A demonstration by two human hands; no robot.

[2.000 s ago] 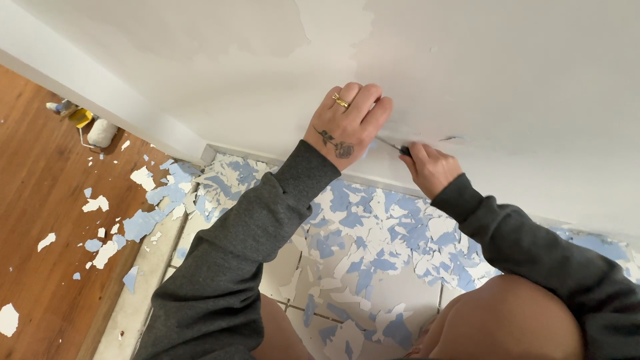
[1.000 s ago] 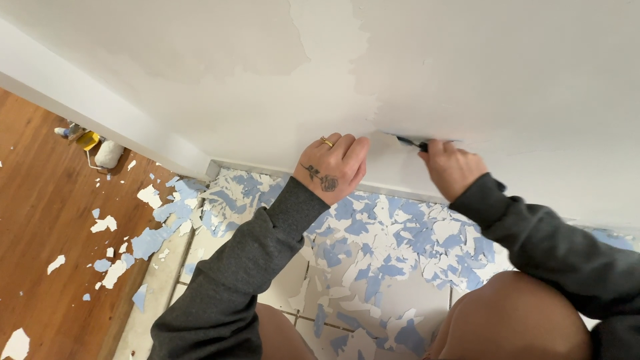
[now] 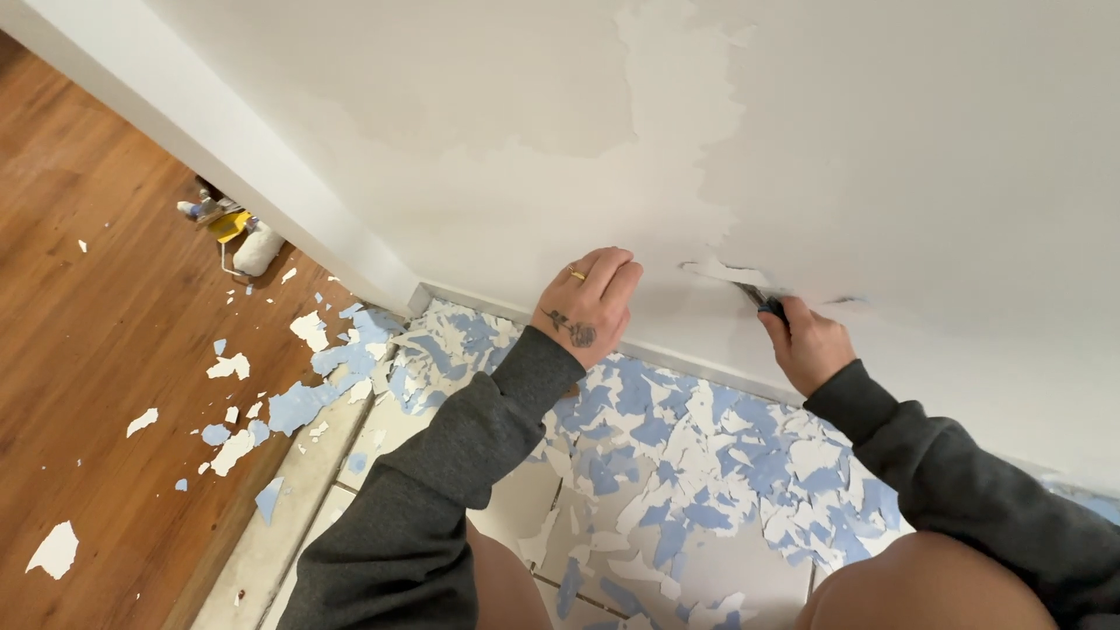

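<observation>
My right hand (image 3: 809, 343) grips the dark handle of a scraper (image 3: 754, 293), its blade against the lower part of the painted wall (image 3: 525, 105). A strip of lifted paint (image 3: 733, 272) lies along the blade's tip, and a small torn mark (image 3: 844, 300) shows to its right. Left of the scraper, my left hand (image 3: 588, 302) is held close to the wall with its fingers curled together; whether something small is between the fingertips is hidden. Above, an irregular paler patch (image 3: 674, 79) with ragged paint edges runs up the wall.
White and blue paint flakes (image 3: 665, 437) cover much of the tiled floor (image 3: 735, 569) along the baseboard (image 3: 700, 367). More flakes lie on the wood floor (image 3: 114, 350) past the stone threshold (image 3: 254, 551). A paint roller (image 3: 258, 249) and a yellow item (image 3: 229, 227) rest beside the white door frame (image 3: 254, 149).
The scraper's blade now has a loosened paint strip along it, not seen two seconds ago. My left hand has moved away from the scraper, which it was beside at first.
</observation>
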